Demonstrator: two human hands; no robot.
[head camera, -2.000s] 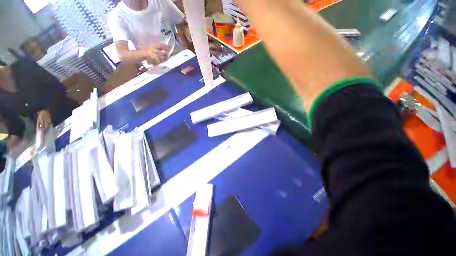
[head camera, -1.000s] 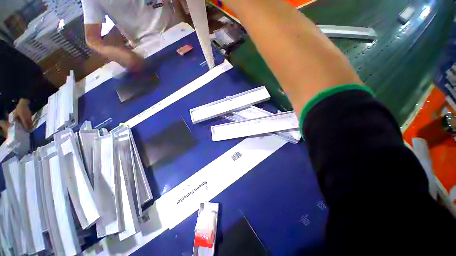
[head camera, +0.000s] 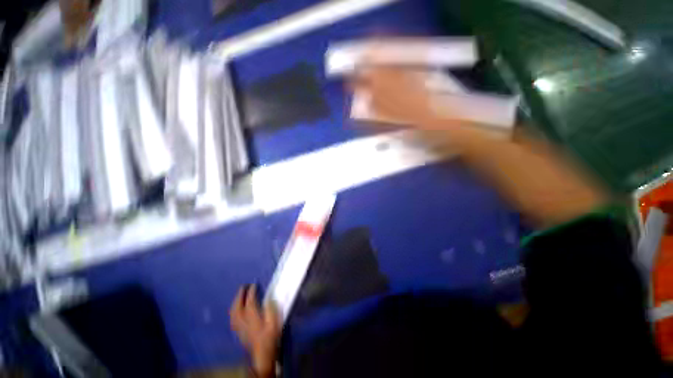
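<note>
My left hand (head camera: 256, 325), at the bottom centre, holds the lower end of a long white box part (head camera: 297, 258). The part lies slanted over the blue table cover, with a red patch (head camera: 308, 229) near its upper end; whether this is a tool or a mark I cannot tell. My right hand (head camera: 391, 88) is strongly blurred. It is over the crossed white box parts, between the upper one (head camera: 450, 52) and the lower one (head camera: 483, 108), and partly hides both. Whether it grips one I cannot tell.
A large pile of white box parts (head camera: 114, 140) covers the upper left. A black box (head camera: 125, 325) with white pieces at its edge is at the lower left. The green surface (head camera: 590, 96) is at the upper right, with orange (head camera: 664, 255) and pale strips below it. Another person's hand is at the top left.
My right arm has swung down from the top, and its hand is now over the crossed parts. My left hand has come into view. The view has shifted, and the table appears higher.
</note>
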